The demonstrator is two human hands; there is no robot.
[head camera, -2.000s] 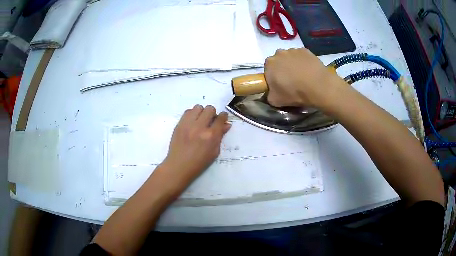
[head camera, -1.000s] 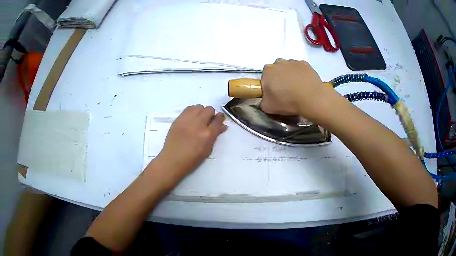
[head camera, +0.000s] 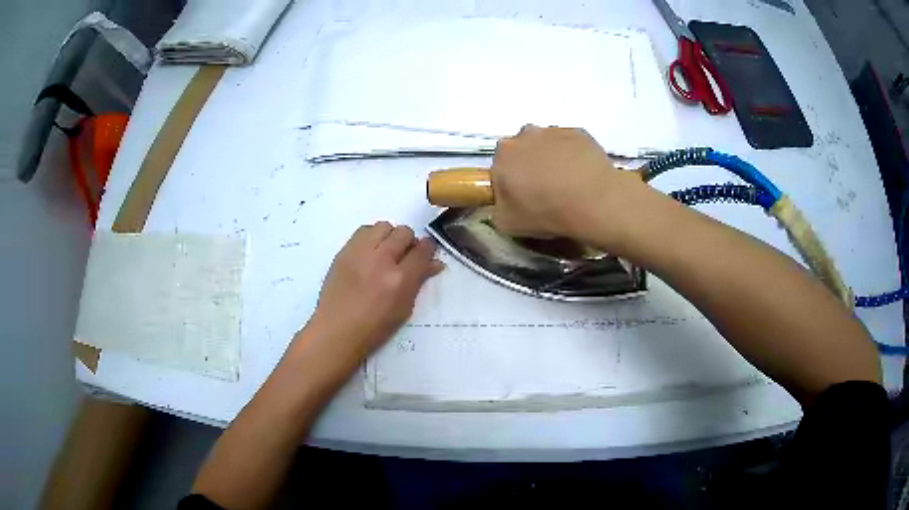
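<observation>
The white pressing template (head camera: 498,364) with thin lines lies flat near the table's front edge, with a narrow beige turned edge (head camera: 518,400) along its near side. My right hand (head camera: 553,184) grips the yellow-brown wooden handle of the steam iron (head camera: 538,261). The iron's shiny metal body rests over the template's far edge, its point to the left. My left hand (head camera: 379,274) lies on the template's far left part, fingertips just left of the iron's point. The fabric under the iron and my left hand is hidden.
A cream panel (head camera: 164,299) lies at left, beside a tan strip (head camera: 174,144). A folded cloth bundle (head camera: 214,35) is far left. White stacked panels (head camera: 468,85) lie at the far side. Red-handled scissors (head camera: 701,80) and a dark pad (head camera: 755,88) are far right. The iron's hoses (head camera: 743,179) run right.
The view has shifted, so the table items appear further right. Relative to the template, the iron and my left hand have moved left along its far edge. My right hand keeps its grip.
</observation>
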